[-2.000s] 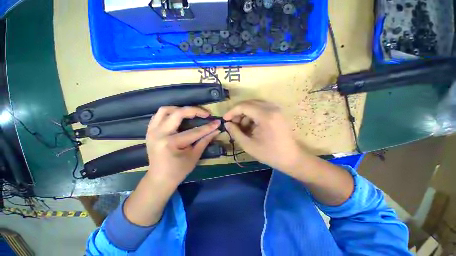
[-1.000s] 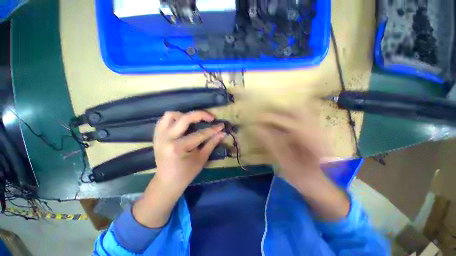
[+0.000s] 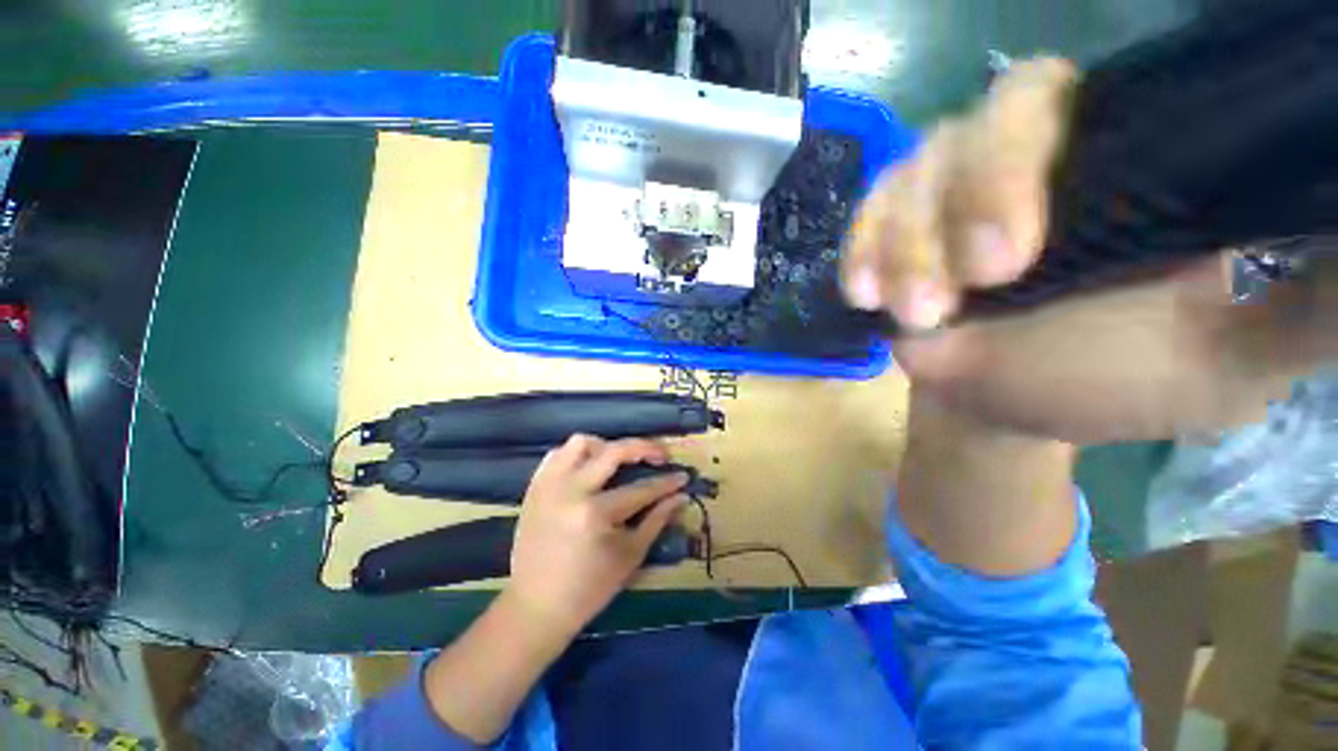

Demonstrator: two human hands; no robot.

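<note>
Three black padded headbands lie side by side on the tan cardboard work board (image 3: pixel 426 191): an upper headband (image 3: pixel 543 418), a middle headband (image 3: pixel 477 473) and a lower headband (image 3: pixel 440 555). My left hand (image 3: pixel 580 528) rests over the middle headband, with its fingertips pinching it near its right end. My right hand (image 3: pixel 969 206) is raised at the upper right, blurred, fist-gripping the thick black electric screwdriver (image 3: pixel 1189 132). The screwdriver's bit is not visible. A thin headband wire (image 3: pixel 756 552) trails from the right ends.
A blue plastic tray (image 3: pixel 506 323) at the top holds a white-silver screw feeder (image 3: pixel 675 132) and small round black parts (image 3: pixel 800 264). Waiting headbands (image 3: pixel 59 455) with tangled wires lie far left. A crumpled clear plastic bag (image 3: pixel 1247 470) is at the right.
My right hand has left the band's right end and lifted the screwdriver from the right side. My left hand stays on the middle headband. The view has shifted, showing more of the feeder.
</note>
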